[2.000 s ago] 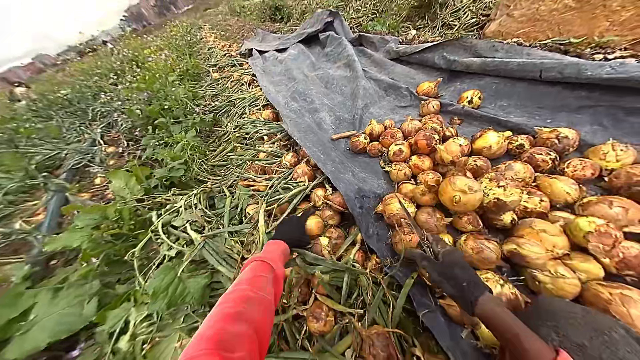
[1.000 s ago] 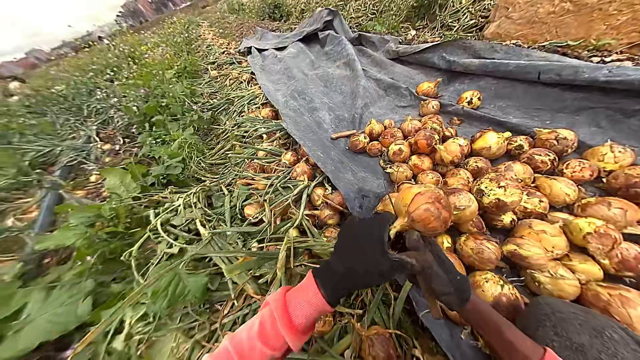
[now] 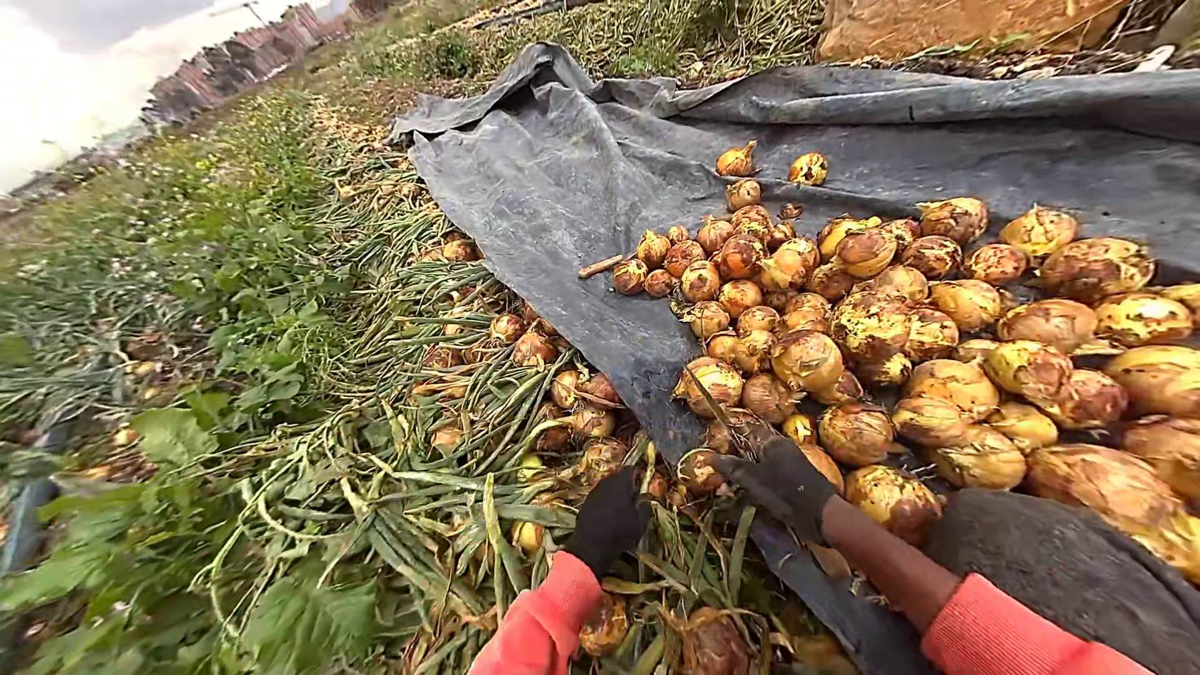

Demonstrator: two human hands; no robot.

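Observation:
My left hand (image 3: 609, 520), in a black glove, is down among the onion leaves (image 3: 441, 506) beside the sheet's edge; its fingertips are hidden, so its hold cannot be told. Just to the right, my right hand (image 3: 787, 483), also gloved in black, is closed around a thin, dark, blade-like tool (image 3: 705, 394) that points up and left over the near onions. Under its fingers an onion (image 3: 699, 471) lies at the sheet's edge. Many loose yellow-brown onions (image 3: 867, 328) are heaped on the grey sheet (image 3: 581, 197), their leaves off.
Onions with leaves (image 3: 534, 350) lie in a row along the sheet's left side. A short stick (image 3: 600, 266) rests by the heap. Green weeds (image 3: 272, 356) grow farther left. The person's dark-clad knee (image 3: 1059, 572) is at the lower right, against the heap.
A second ago my left hand held a large onion up beside my right hand. That onion has left it, and the left hand has moved down and left into the leaves. The hands are now apart.

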